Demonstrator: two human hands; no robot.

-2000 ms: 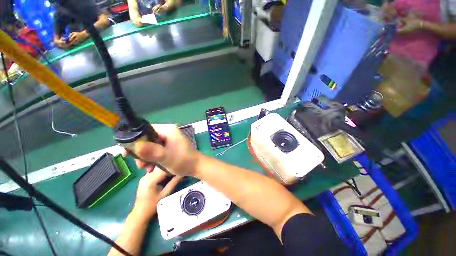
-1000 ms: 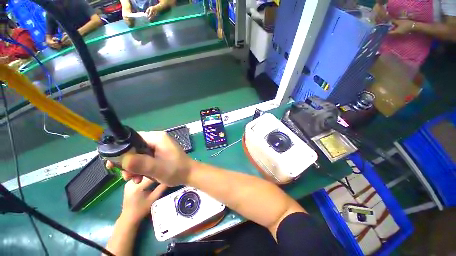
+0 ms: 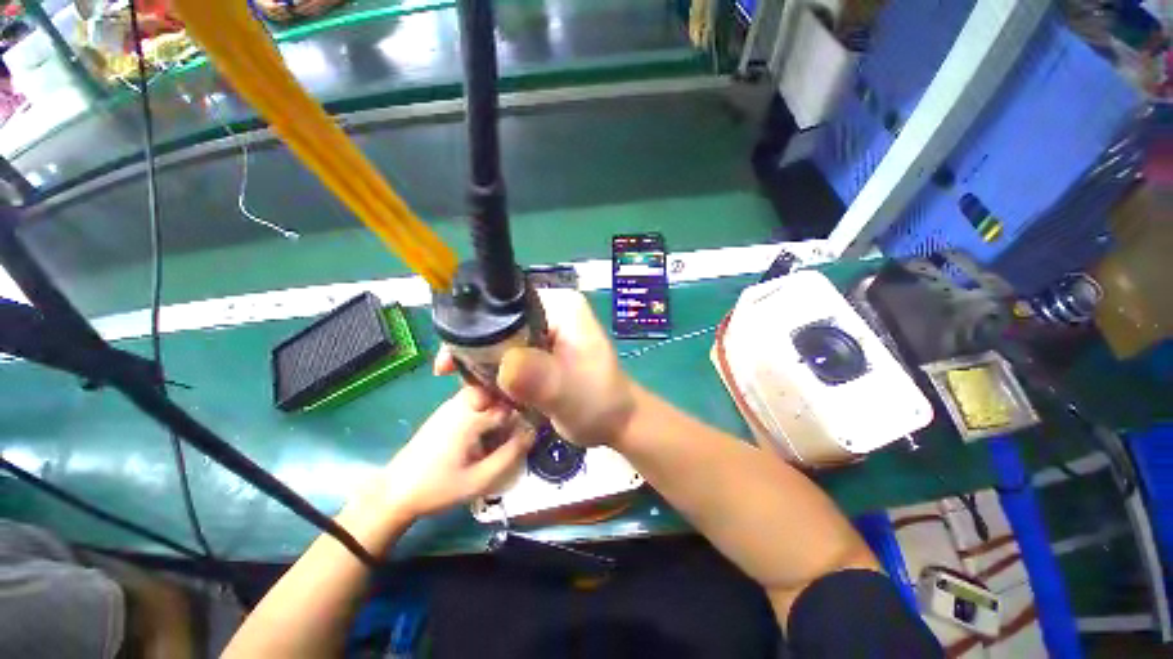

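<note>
My right hand [image 3: 572, 373] is closed around the electric screwdriver [image 3: 484, 322], which hangs from a yellow-orange strap and has a black cable from its top. My left hand [image 3: 457, 451] is at the left part of the white housing [image 3: 605, 478], fingertips bunched just below the screwdriver. Whether the left fingers hold a screw cannot be told. The housing lies face up with a dark round speaker [image 3: 556, 457]. The screwdriver's tip is hidden by my hands.
A second white housing [image 3: 785, 348] is at the right, beside a phone [image 3: 641, 286]. A black tray on a green base [image 3: 337, 354] is at the left. A blue crate [image 3: 1036, 541] holds whitish parts at lower right. Black cables cross the left side. Part of a person [image 3: 58, 592] shows at lower left.
The view has shifted, so the bench things appear further right. The screwdriver and both hands now are over the housing's upper left part; before, they were beyond its edge.
</note>
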